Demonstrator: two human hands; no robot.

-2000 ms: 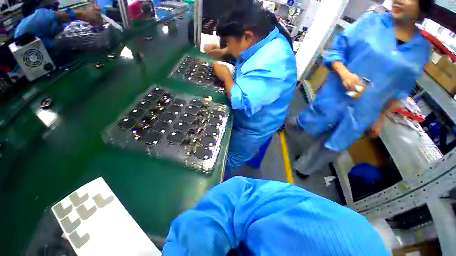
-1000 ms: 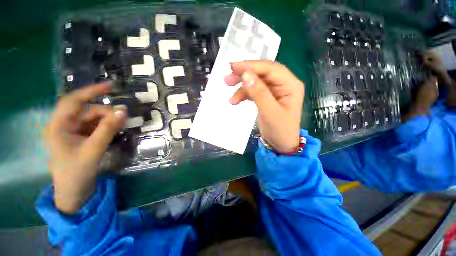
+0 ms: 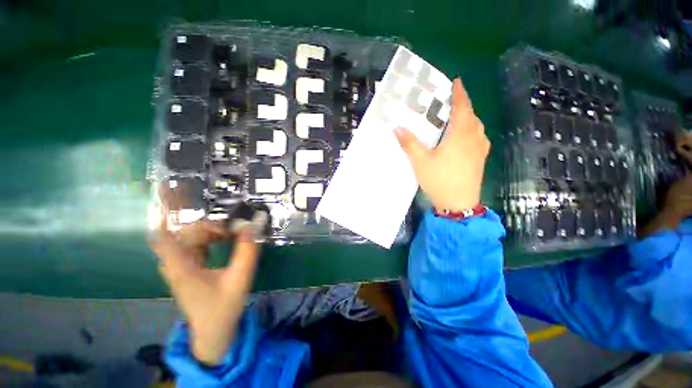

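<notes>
A clear blister tray (image 3: 284, 32) lies before me with rows of black modules (image 3: 187, 120). Two middle columns carry whitish L-shaped pads (image 3: 309, 125). My left hand (image 3: 209, 269) is at the tray's near edge, blurred, with a dark module (image 3: 244, 215) tilted at its fingertips; its grip is partly hidden by blur. My right hand (image 3: 451, 163) holds a white release liner sheet (image 3: 372, 178) between thumb and fingers, slanted over the tray's right part and hiding some modules. Several grey L pads (image 3: 417, 98) show on the sheet's far end.
A second tray (image 3: 523, 98) of dark modules lies to the right on the green bench (image 3: 91, 174). Beyond it is part of a third tray (image 3: 652, 114), with another person's hand (image 3: 679, 189) and blue sleeve (image 3: 607, 292). The bench's near edge runs below my hands.
The view has shifted. My left hand has moved to the tray's near edge and now has a module at its fingertips. My right hand has moved towards the sheet's far right edge.
</notes>
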